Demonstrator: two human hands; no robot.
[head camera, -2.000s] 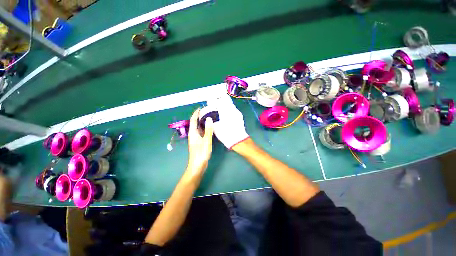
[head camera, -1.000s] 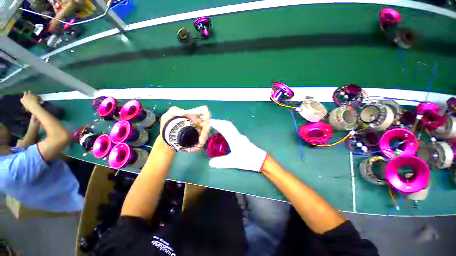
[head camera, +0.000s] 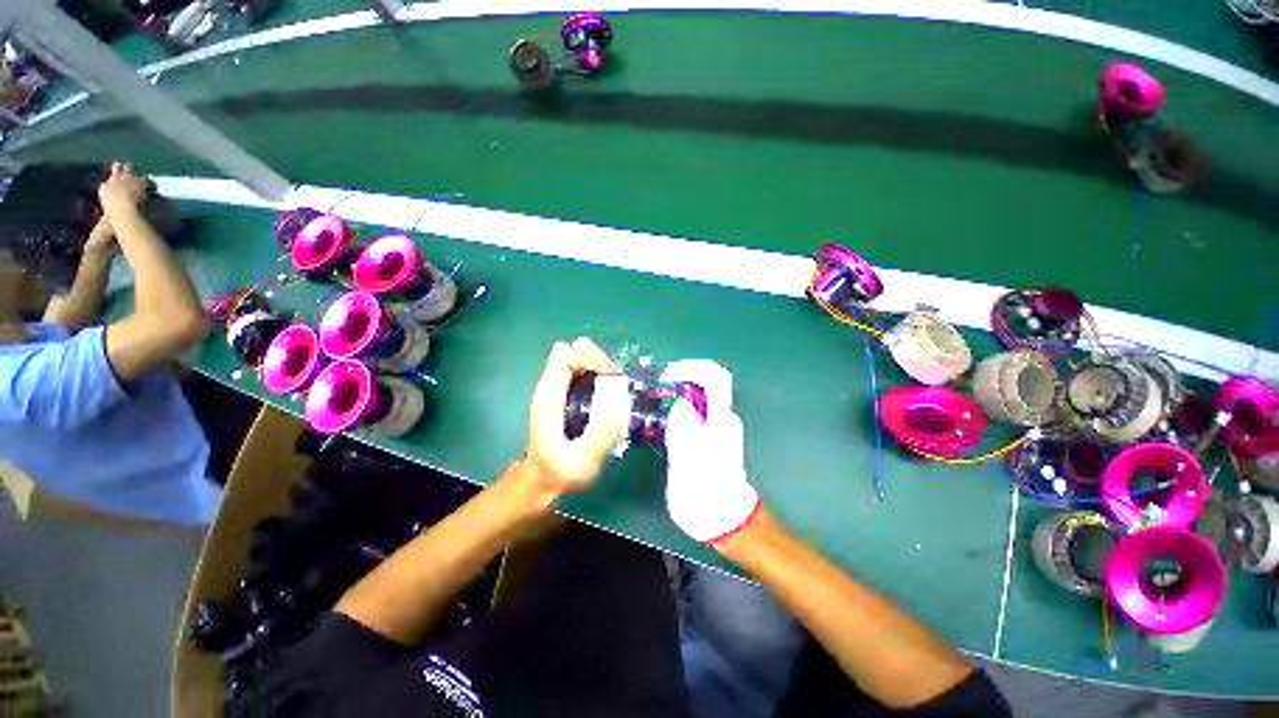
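My left hand (head camera: 565, 428), bare, is closed around a black housing with a pale ring, at the middle of the green bench. My right hand (head camera: 706, 456), in a white glove with a red cuff edge, holds a magenta cup (head camera: 690, 398), mostly covered by the glove. A dark wired core (head camera: 648, 411) shows between the two hands, lined up sideways with the housing. Small wires stick up above it. The fingers hide whether the parts are fully joined.
Joined units with magenta cups (head camera: 352, 324) stand grouped at the left. Magenta cups (head camera: 1166, 579), grey rings (head camera: 1017, 387) and wires are piled at the right. Units lie on the belt behind. A carton (head camera: 225, 522) of black parts is beside my lap. A coworker (head camera: 112, 386) sits at left.
My left hand has tilted the housing sideways and moved right. My gloved hand has lifted the magenta part from the bench and brought it against the housing. The view has shifted.
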